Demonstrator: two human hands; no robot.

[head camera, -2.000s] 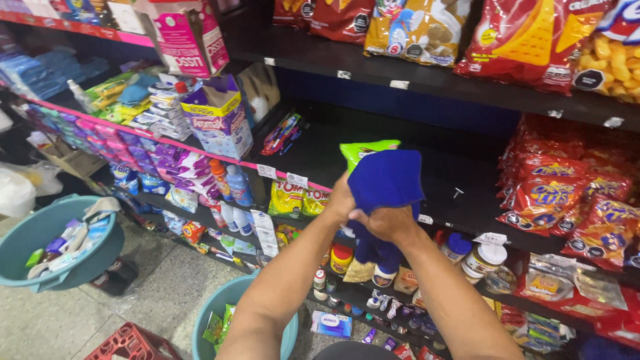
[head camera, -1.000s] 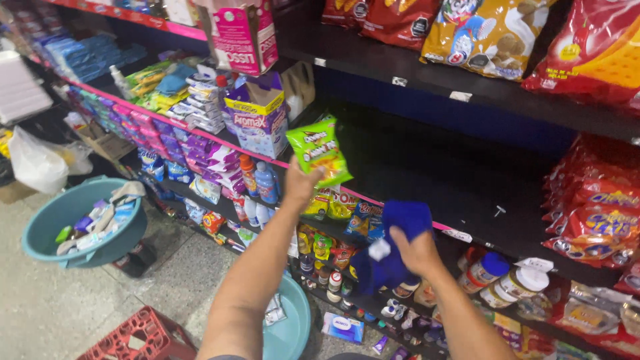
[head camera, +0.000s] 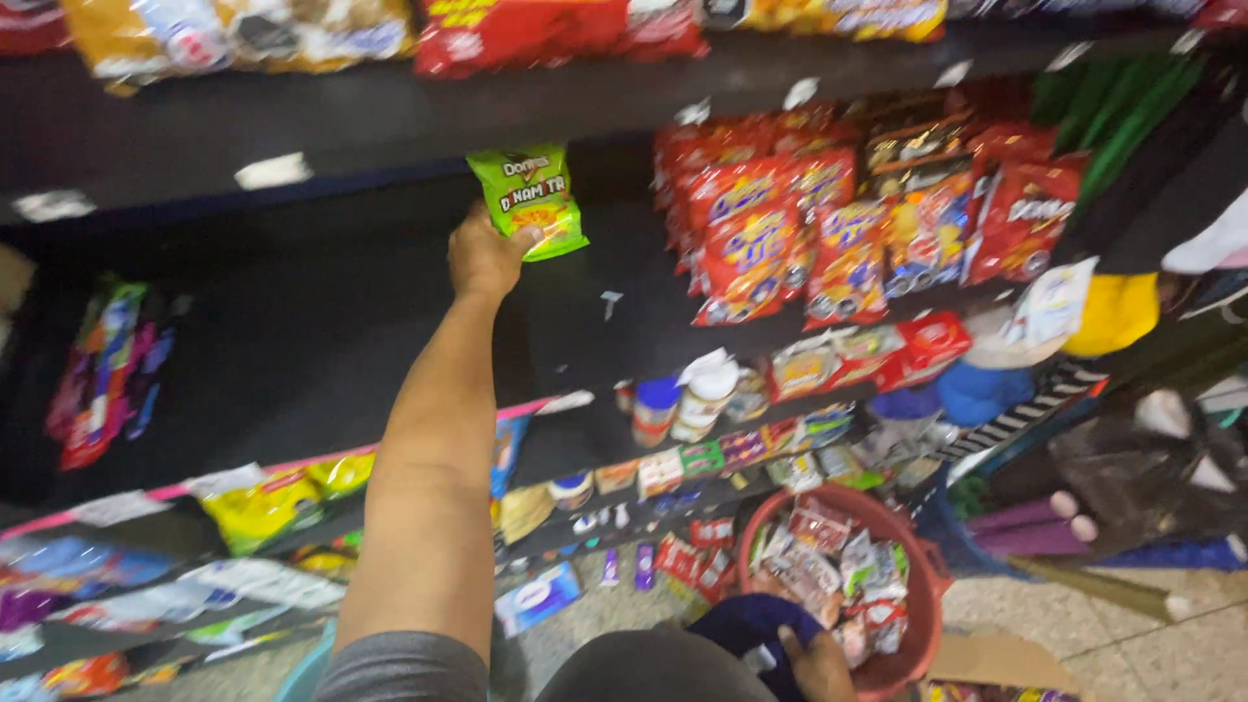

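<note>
My left hand (head camera: pixel 489 255) grips a green Doritos snack bag (head camera: pixel 536 205) by its lower left part, held upright over the black shelf (head camera: pixel 292 292), left of the red snack bags (head camera: pixel 746 249). Low in the view, my right hand (head camera: pixel 817 663) holds a dark blue cloth (head camera: pixel 756 629) beside a red plastic tub (head camera: pixel 921 624) filled with small packets. Part of the cloth is hidden behind my body.
Larger snack bags (head camera: pixel 556 34) line the upper shelf. Toothbrush-like packs (head camera: pixel 102 380) lie at the left. Below are jars (head camera: pixel 707 390), yellow packets (head camera: pixel 263 507) and a wipes pack (head camera: pixel 538 597) on the floor. Blue and yellow caps (head camera: pixel 1111 312) hang right, near purple rolls (head camera: pixel 1033 526).
The view has swung right. My left hand has brought the green bag over the shelf beside the red bags. My right hand, with the blue cloth, has dropped low by the red tub.
</note>
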